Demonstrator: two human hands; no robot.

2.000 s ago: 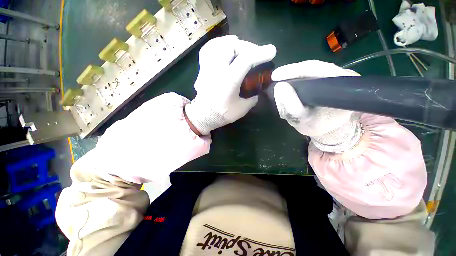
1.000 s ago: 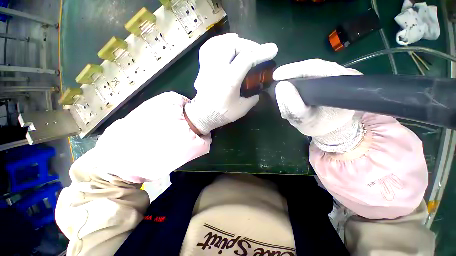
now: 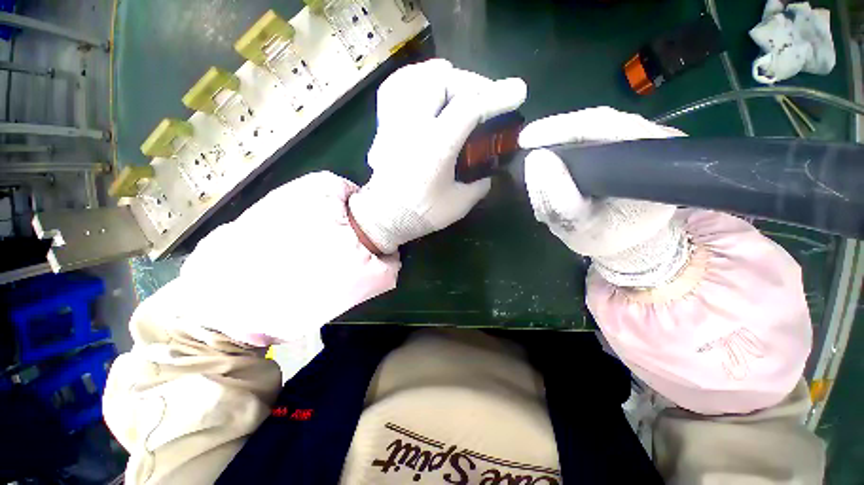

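My left hand (image 3: 417,152), in a white knit glove, holds a small black-and-copper wound transformer (image 3: 488,150) between thumb and fingers. My right hand (image 3: 606,194), also gloved, grips the front end of a long dark grey syringe barrel (image 3: 729,175) that runs out to the right edge. The syringe's front end points at the transformer's right side. The needle tip is too small and too hidden by my fingers to make out, so I cannot tell if it touches.
A pale metal fixture (image 3: 256,142) with yellow-green pads lies diagonally at the upper left. A black part with an orange end (image 3: 675,55), a crumpled white cloth (image 3: 794,43), thin sticks (image 3: 798,116) and clear tubing (image 3: 758,93) lie at the upper right. Blue stools (image 3: 57,317) stand lower left.
Both hands keep nearly the same place and grip. The syringe barrel has tilted very slightly, its rear end a little higher in view. The orange parts at the top edge have left the view.
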